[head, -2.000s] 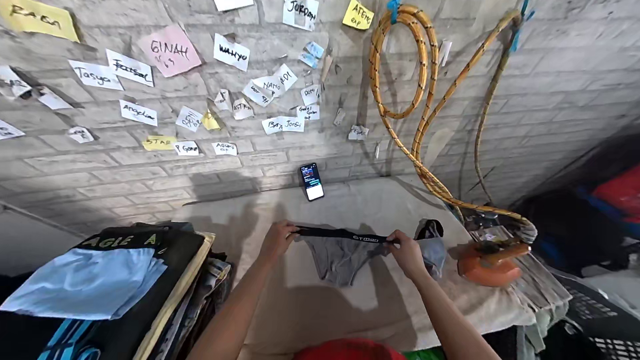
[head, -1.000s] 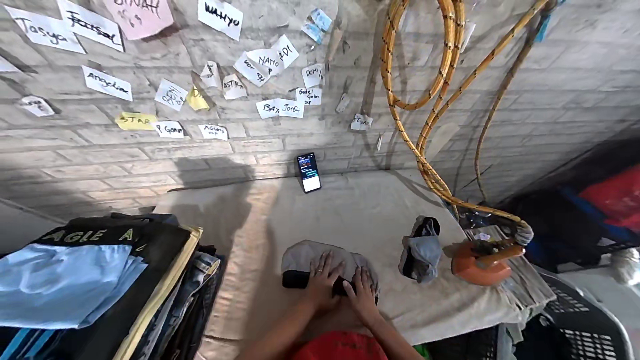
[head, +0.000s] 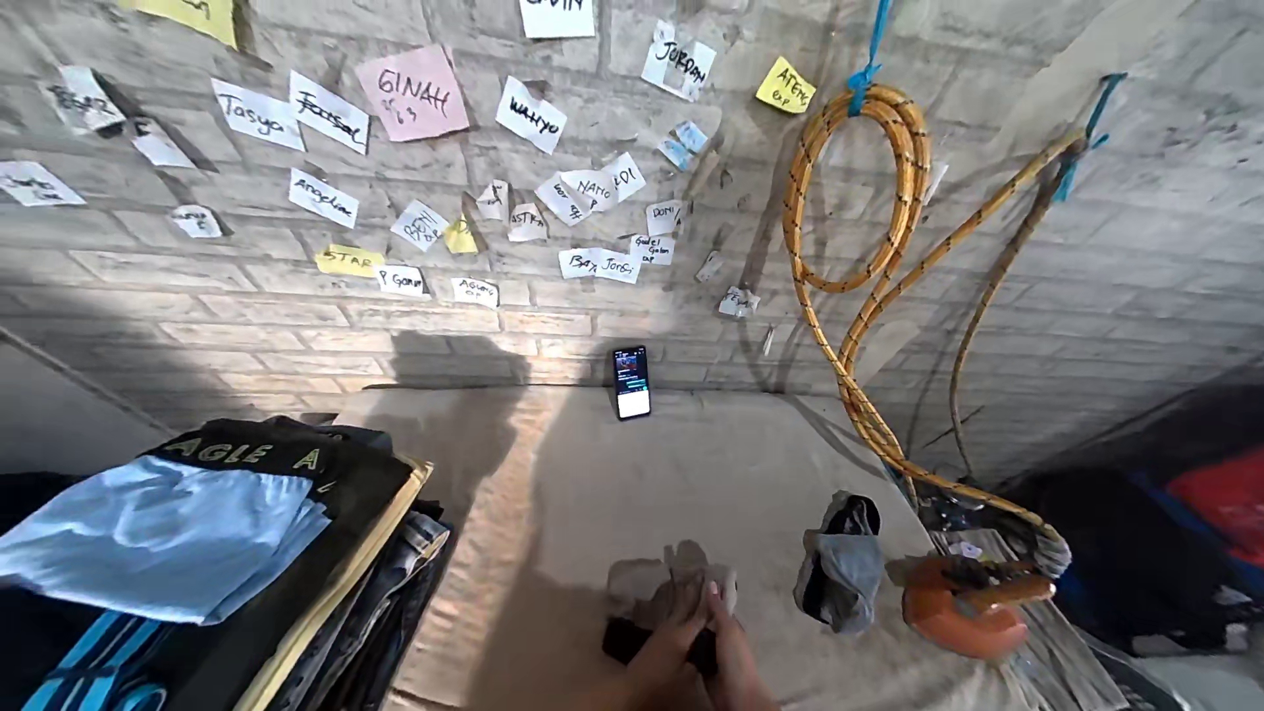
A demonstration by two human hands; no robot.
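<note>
Grey underpants with a black waistband [head: 632,583], folded into a small bundle, lie on the beige cloth-covered table [head: 632,474] close to my body. My left hand [head: 676,622] rests on the bundle, and my right hand [head: 729,632] presses beside it, the two hands touching. Whether the fingers grip the fabric is hard to see. Right of my hands lies a separate grey and black folded garment [head: 844,568]. Past it, at the table's right side, stands an orange-handled iron [head: 968,607].
Stacked folded clothes [head: 346,553], topped by light blue fabric [head: 168,533], fill the left. A phone [head: 631,383] leans against the brick wall, where paper notes bearing writing hang. A coiled yellow hose or cord [head: 859,197] runs down to the iron. Dark and red fabrics lie at right.
The grey underpants, stretched between both hands two seconds ago, were laid down and folded into a smaller bundle. My hands have come together over it.
</note>
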